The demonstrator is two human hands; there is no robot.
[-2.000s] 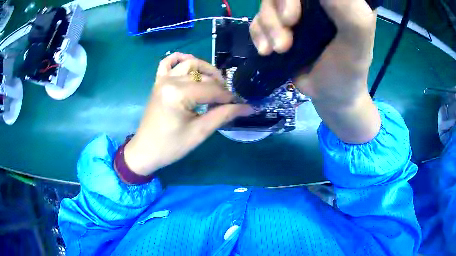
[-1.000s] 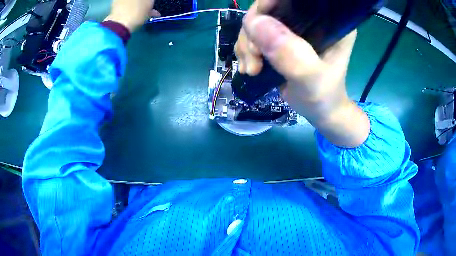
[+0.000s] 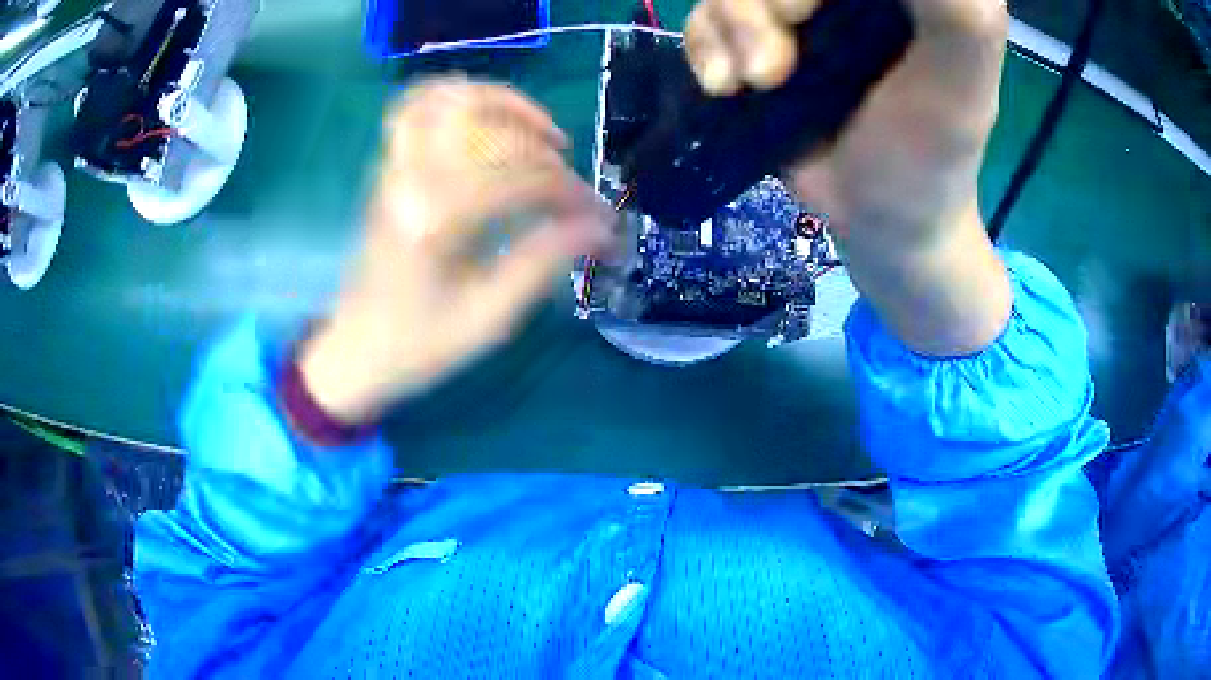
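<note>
A blue circuit board point(image 3: 730, 259) lies in the open device body point(image 3: 642, 80), which sits on a round white base point(image 3: 671, 345). My right hand point(image 3: 916, 160) is wrapped around a black electric screwdriver point(image 3: 777, 113). Its nose end is over the board's upper left part; the tip is hidden. My left hand point(image 3: 465, 246) is blurred, at the left side of the unit, with its thumb and fingers close together near the board's left edge. Whether it pinches a screw cannot be seen.
A blue bin point(image 3: 458, 27) stands at the back, with a thin white lead point(image 3: 518, 36) along its front edge. Other units on white bases point(image 3: 193, 160) stand at the left. A black cord point(image 3: 1049, 120) hangs at the right. Another person's blue sleeve point(image 3: 1169, 465) shows at the right edge.
My left hand has come back from the bin area at the upper left to the unit's left side. My right hand and the screwdriver have moved up and right, uncovering more board.
</note>
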